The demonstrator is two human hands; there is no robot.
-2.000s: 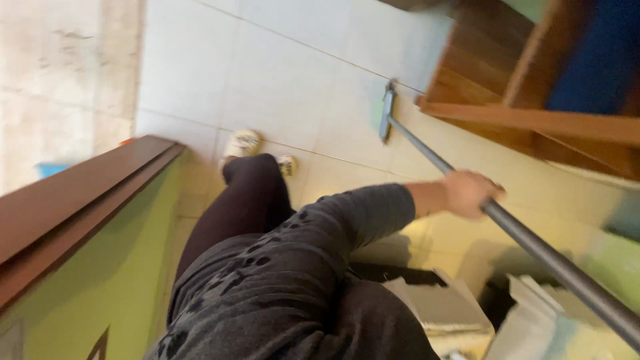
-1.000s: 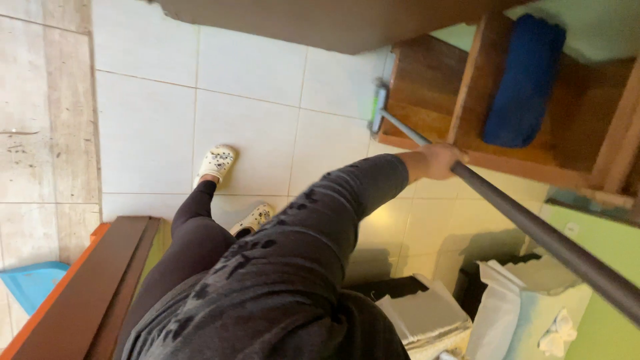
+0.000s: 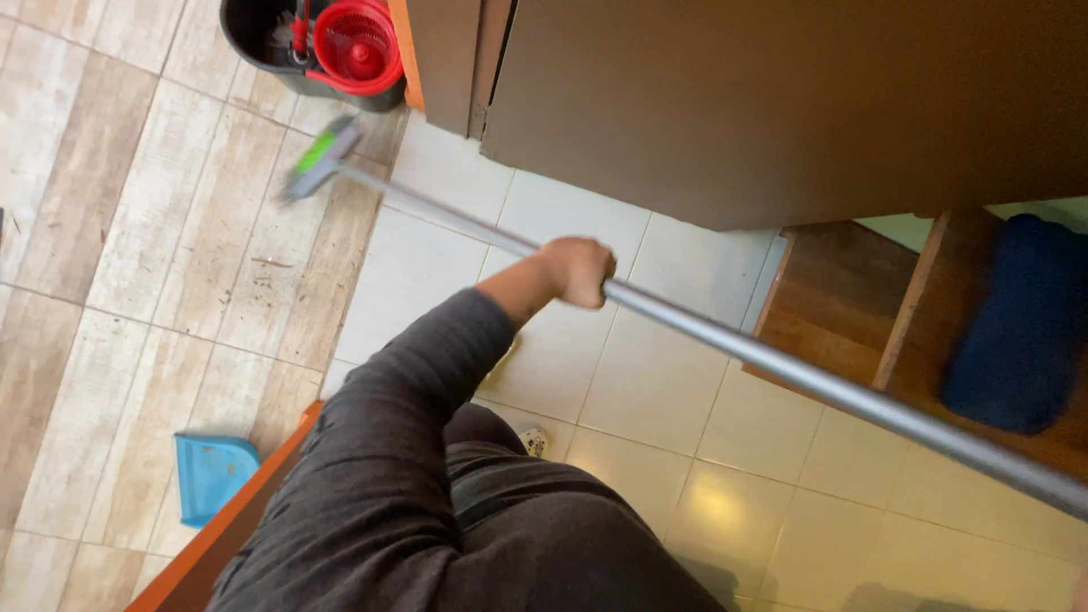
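My left hand (image 3: 585,272) is closed around the metal handle (image 3: 748,344) of a broom. The handle runs from the lower right edge to the broom head (image 3: 319,161) at upper left. Grey and bright green, the head is blurred over the wood-look floor tiles, close to a mop bucket. Only a sliver of skin, seemingly my right hand (image 3: 1081,595), shows at the lower right edge; its grip is hidden. Small bits of debris (image 3: 272,262) lie on the wood-look tiles below the broom head.
A black mop bucket with a red spin basket (image 3: 357,51) stands at top left. A blue dustpan (image 3: 212,478) lies by an orange-edged panel (image 3: 234,501). A brown door (image 3: 722,102) spans the top. Wooden shelving (image 3: 837,293) at right holds a dark blue cloth bundle (image 3: 1020,331).
The broom head has moved from the white tiles beside the wooden shelving to the wood-look tiles near the bucket. My left hand stays closed on the handle. The view has shifted a lot.
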